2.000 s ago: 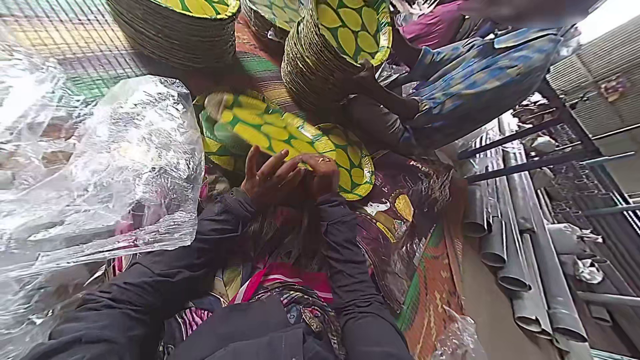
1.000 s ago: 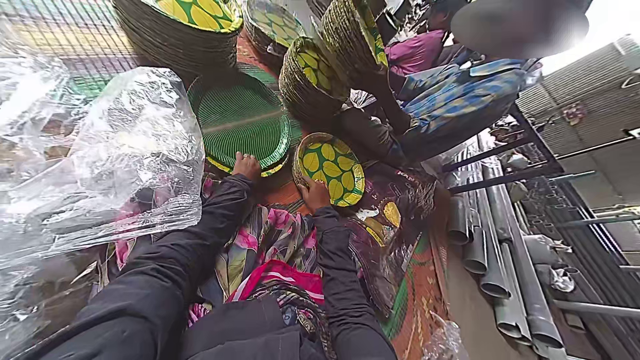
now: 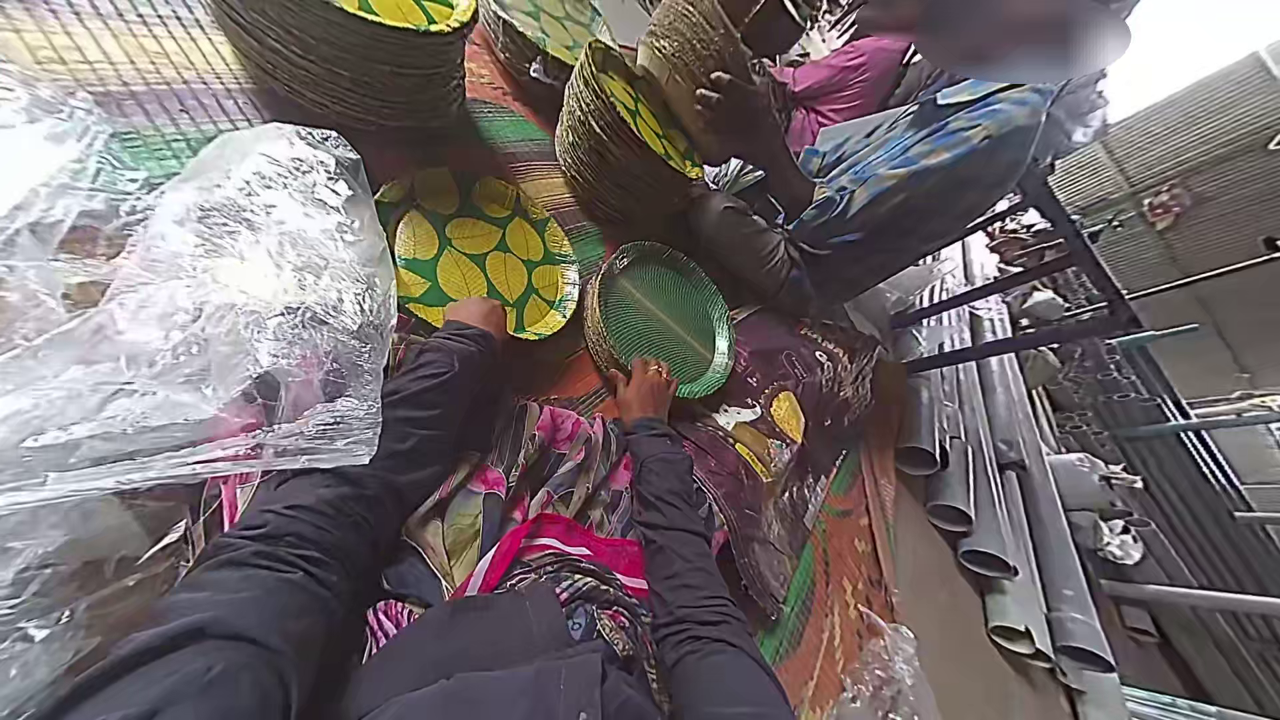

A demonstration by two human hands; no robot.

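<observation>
Under my left hand [image 3: 478,316] lies the near edge of a round plate with yellow leaves on green [image 3: 490,250]; whether the fingers grip its rim is hidden. A stack of round plates topped by a plain green one [image 3: 668,320] stands to the right. My right hand [image 3: 644,388], with a ring on one finger, touches this stack's near rim; its grip cannot be made out. Beyond them, a tilted stack of leaf-pattern plates [image 3: 625,135] stands near another person's hand [image 3: 735,110].
Crumpled clear plastic [image 3: 250,300] covers the left side. A tall plate stack [image 3: 350,60] stands behind it. Another person in blue patterned cloth [image 3: 920,170] sits at the back right. A dark printed sack [image 3: 770,420] lies right of my lap. Grey pipes [image 3: 1040,500] and a metal frame are farther right.
One second ago the left pile showed plain green and the right one yellow leaves; now this is reversed. Both hands were together over leaf-pattern plates two seconds ago and are now apart.
</observation>
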